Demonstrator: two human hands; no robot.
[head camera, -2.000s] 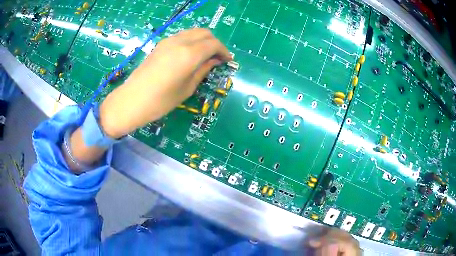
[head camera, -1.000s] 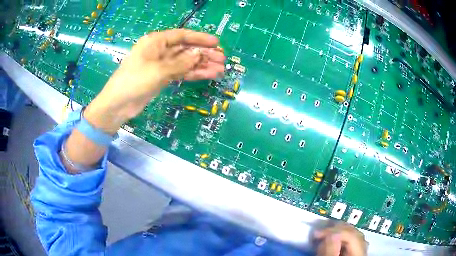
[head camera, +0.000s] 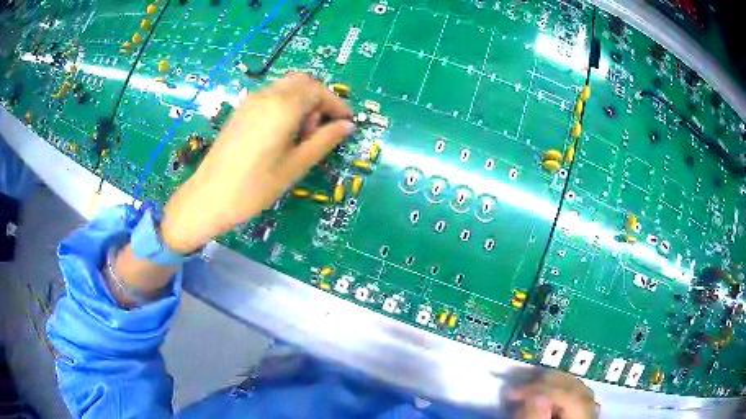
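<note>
Large green circuit boards (head camera: 458, 82) lie side by side, with white markings, yellow capacitors (head camera: 339, 191) and square white parts (head camera: 553, 353) near the close edge. My left hand (head camera: 262, 155), with a light blue wrist strap (head camera: 149, 239), is over the left part of the middle board. Its thumb and index fingertip are close together beside small pale parts (head camera: 375, 119). Whether it pinches a small part cannot be seen. My right hand (head camera: 548, 397) is blurred and cut off by the bottom edge, at the near rail, fingers curled. What it holds, if anything, cannot be told.
A pale metal rail (head camera: 327, 323) runs along the boards' near side, another along the far side. A blue cord (head camera: 168, 139) crosses the left board to my left wrist. A black bent strip (head camera: 282, 41) lies behind my left hand. Thin black strips run between boards.
My left hand lifted away with its fingers apart and has come back down, fingertips together, near the small pale parts. The blue cord has shifted. My right hand stays near the rail.
</note>
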